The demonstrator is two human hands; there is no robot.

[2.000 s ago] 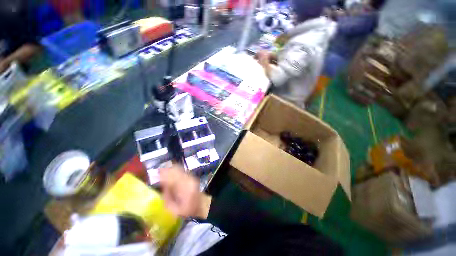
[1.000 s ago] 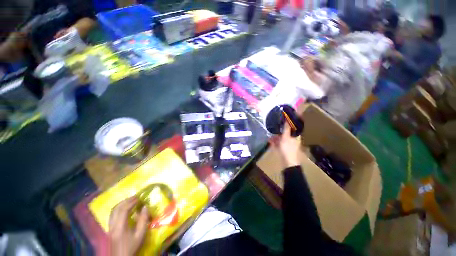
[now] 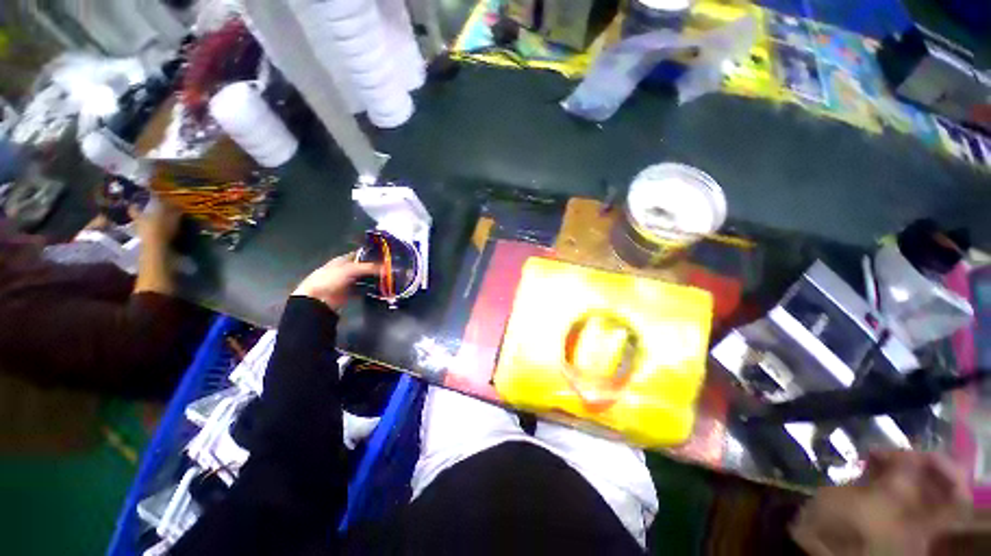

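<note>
My left hand [image 3: 335, 282] grips the round, black-centred cup of a white part-finished unit [image 3: 411, 215] left of the pad. Orange wires show across the cup. A ring-like part [image 3: 603, 356] with orange on its lower edge lies on the yellow work pad [image 3: 679, 315]; glare hides its detail. My right hand [image 3: 886, 505] is blurred at the lower right, and whether it holds anything cannot be told. A thick black screwdriver [image 3: 848, 397] lies across the view just above it, in front of the silver-white feeders [image 3: 810, 315].
An open tin [image 3: 676, 204] stands behind the pad. White cup stacks [image 3: 364, 49] and a wire pile [image 3: 217, 203] are at the left, beside another person's arm [image 3: 158, 250]. A blue crate [image 3: 383, 456] with white units is below the bench edge.
The view has swung left. My left hand has left the ring on the pad and taken hold of the white unit. My right hand, earlier holding a black round part by the cardboard box, is now blurred.
</note>
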